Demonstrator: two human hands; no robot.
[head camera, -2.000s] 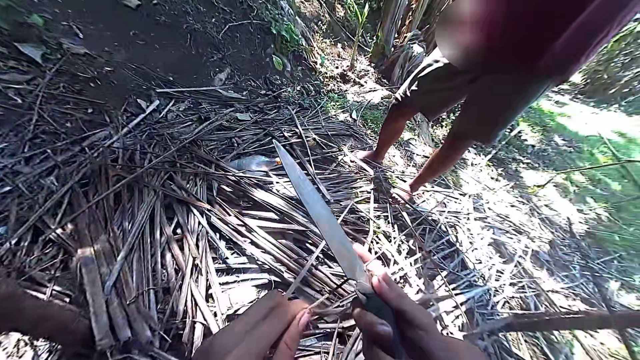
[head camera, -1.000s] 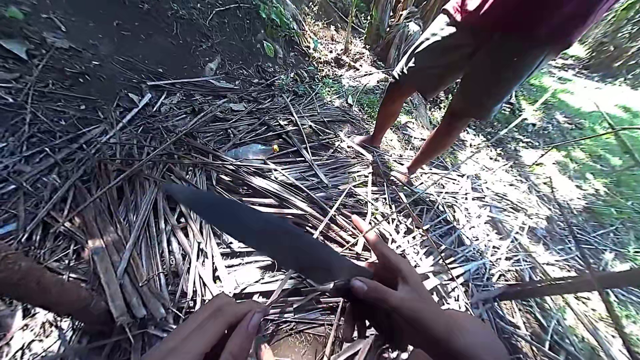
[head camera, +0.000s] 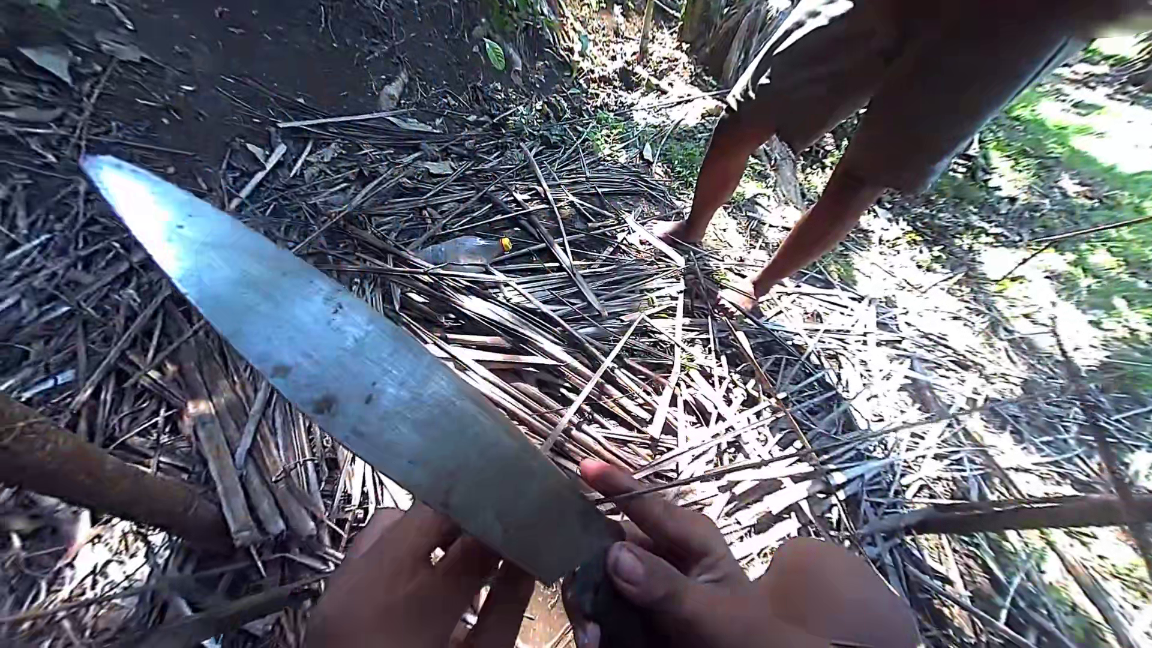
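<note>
A large machete (head camera: 360, 369) with a wide, stained metal blade points up and to the left across the view. My right hand (head camera: 693, 558) is closed around its dark handle, the thumb near the base of the blade and the index finger raised off it. My left hand (head camera: 432, 576) is just below the blade near the handle, partly behind it; whether it holds anything is hidden. Beyond the blade, a clear plastic bottle (head camera: 463, 250) with a yellow cap lies on its side on dry stalks (head camera: 540, 360).
A person in shorts (head camera: 837, 99) stands barefoot at the upper right on the litter. A thick branch (head camera: 99, 472) crosses the lower left, and another branch (head camera: 1008, 515) the lower right. Dark bare soil (head camera: 261, 63) lies at the upper left, with sunlit grass at the right.
The machete's tip has swung to the left, and the blade now spans far more of the view with its broad side showing. The right hand has kept its hold on the handle.
</note>
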